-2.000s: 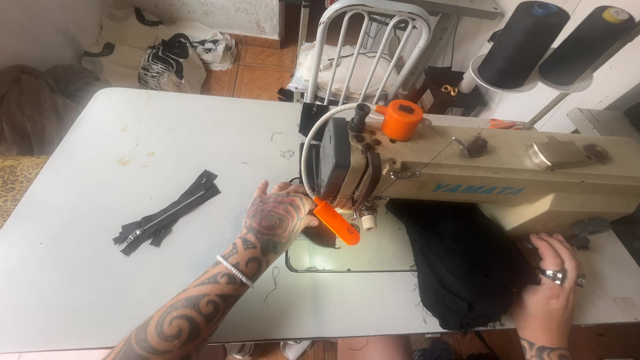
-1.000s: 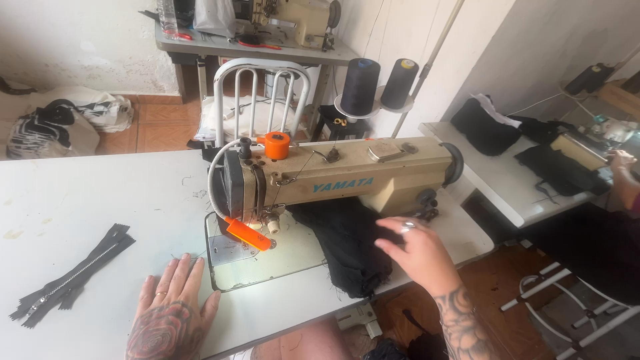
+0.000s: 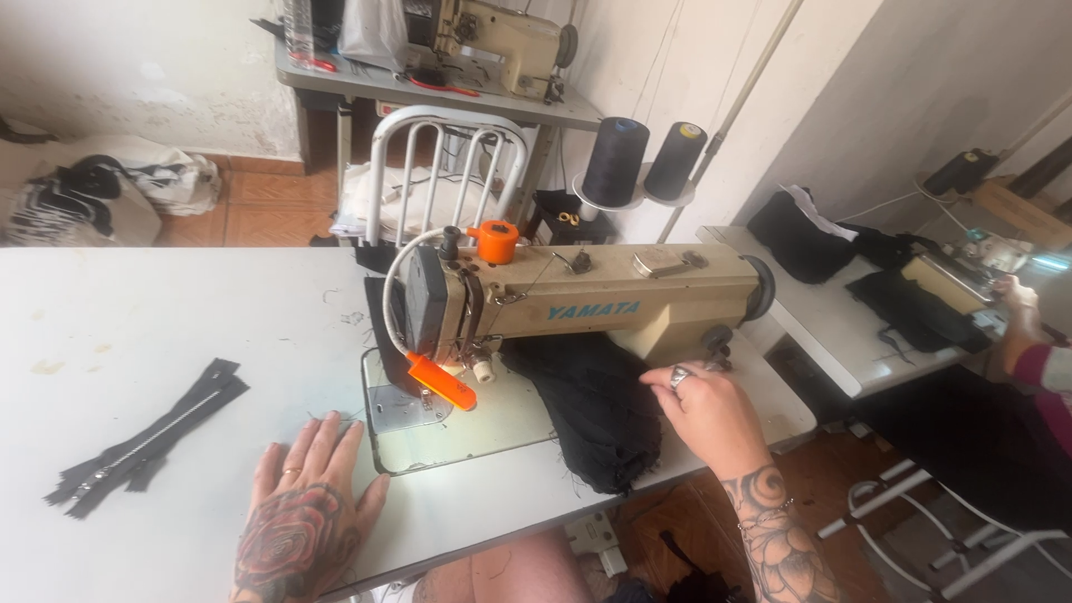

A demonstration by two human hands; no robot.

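Observation:
My left hand (image 3: 310,511) lies palm down on the white sewing table (image 3: 167,310), fingers spread, just left of the machine's metal bed plate. My right hand (image 3: 703,406) is at the right edge of a black fabric piece (image 3: 595,410); whether its fingers pinch the cloth cannot be told. That fabric runs under the arm of a beige Yamata sewing machine (image 3: 586,293) and hangs toward the front edge. An orange lamp (image 3: 442,382) on a white flexible neck points at the needle area. Black zippers with metal teeth (image 3: 151,440) lie crossed at the left.
Two black thread cones (image 3: 615,163) stand behind the machine. A white metal chair (image 3: 448,126) is beyond the table, before another sewing machine (image 3: 511,42). At the right, a person's hand (image 3: 1017,297) is at a neighbouring table (image 3: 825,343) holding black fabric.
My left hand has gone from beside the needle area to flat on the table at the left. The view has swung toward the right, bringing in the neighbouring table.

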